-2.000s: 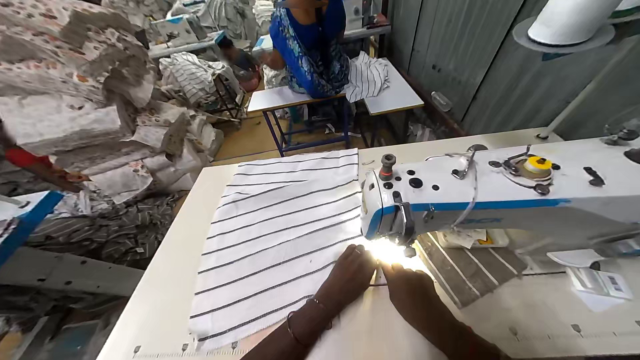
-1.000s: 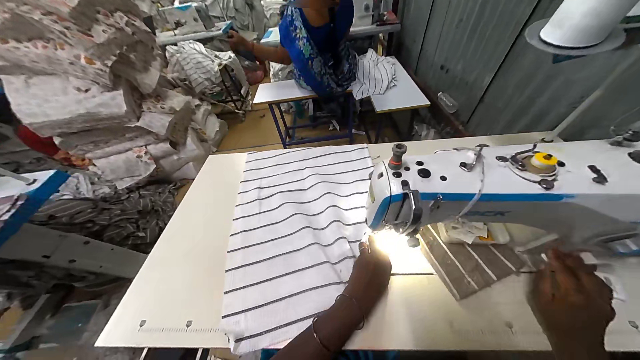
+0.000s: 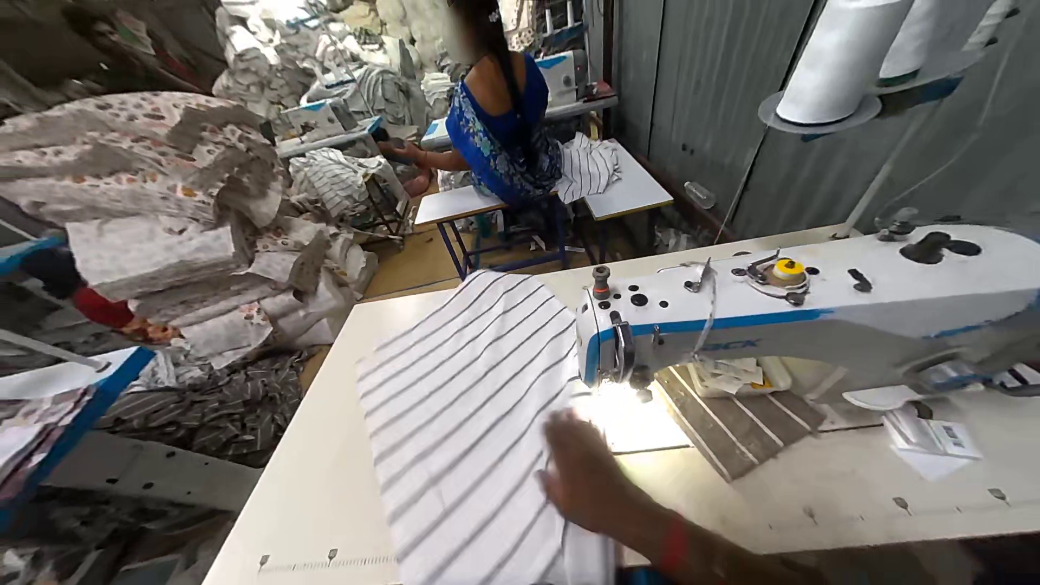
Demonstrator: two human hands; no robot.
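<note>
My right hand (image 3: pixel 581 475), blurred, is at the right edge of a white cloth with dark stripes (image 3: pixel 467 414); whether its fingers pinch the cloth is unclear. The forearm enters from the lower right, with a red band at the wrist. My left hand is out of view. The cloth lies tilted on the table of a white and blue sewing machine (image 3: pixel 707 313), left of the lit needle area (image 3: pixel 621 410). Under the machine arm lies a brown striped fabric piece (image 3: pixel 735 435), with a small plastic tray (image 3: pixel 780 378) at its back edge.
White thread cones (image 3: pixel 841 61) stand at the upper right. Packets (image 3: pixel 934 435) lie on the right of the machine table (image 3: pixel 309 479). Ahead, a co-worker in blue (image 3: pixel 504 138) sits between white tables (image 3: pixel 638 183). Fabric piles (image 3: pixel 154 179) fill the left; another person's hand (image 3: pixel 150 329) reaches there.
My left hand has left the needle area and the view. My right hand has moved left from beside the brown fabric to the striped cloth, which has turned on the table.
</note>
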